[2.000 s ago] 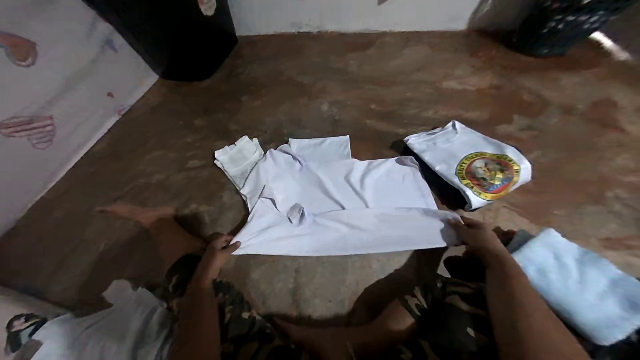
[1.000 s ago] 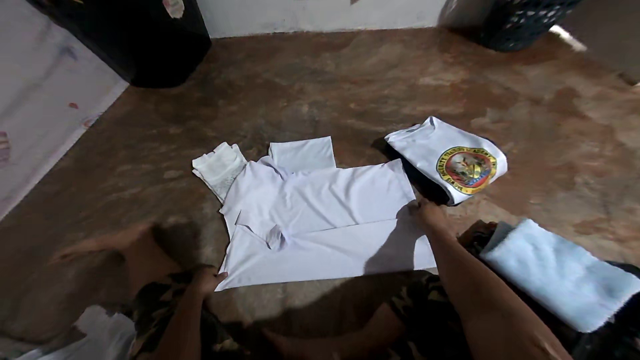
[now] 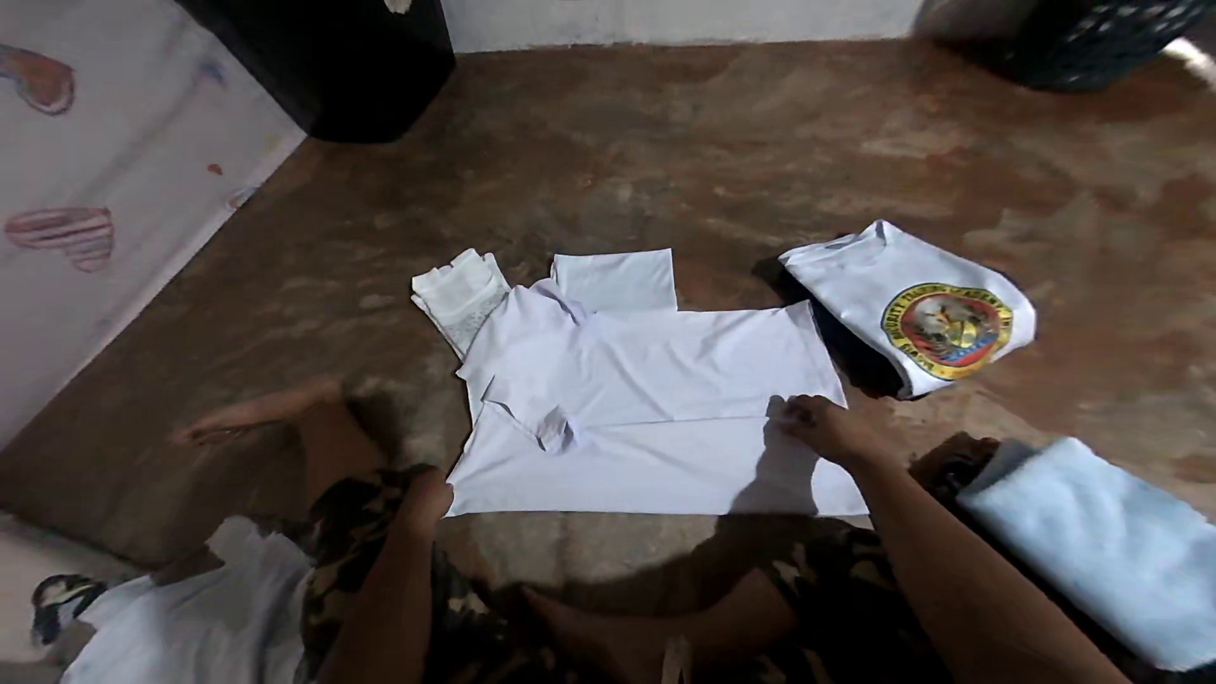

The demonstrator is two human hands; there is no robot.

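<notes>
A white collared shirt [image 3: 684, 361] lies spread on the floor in front of me, its near side folded over lengthwise and its collar toward the left. My left hand [image 3: 427, 498] holds the shirt's near left corner. My right hand [image 3: 819, 424] pinches the cloth at the folded edge near the shirt's right end, its fingertips partly in shadow. Folded white cloth [image 3: 617, 279] shows beyond the shirt, and a folded white garment with lace-like patterning [image 3: 462, 293] lies at its upper left, partly covered.
A folded white T-shirt with a round emblem [image 3: 912, 304] lies at right, over dark cloth. Nearer is a light blue folded towel [image 3: 1092, 541]. White cloth [image 3: 204, 608] lies at lower left. A black container [image 3: 370, 76] and a dark basket [image 3: 1092, 43] stand by the walls.
My right hand has moved from the shirt's near right corner up to the fold line near its right end. The near flap lies wider than before. My left hand stays at the near left corner.
</notes>
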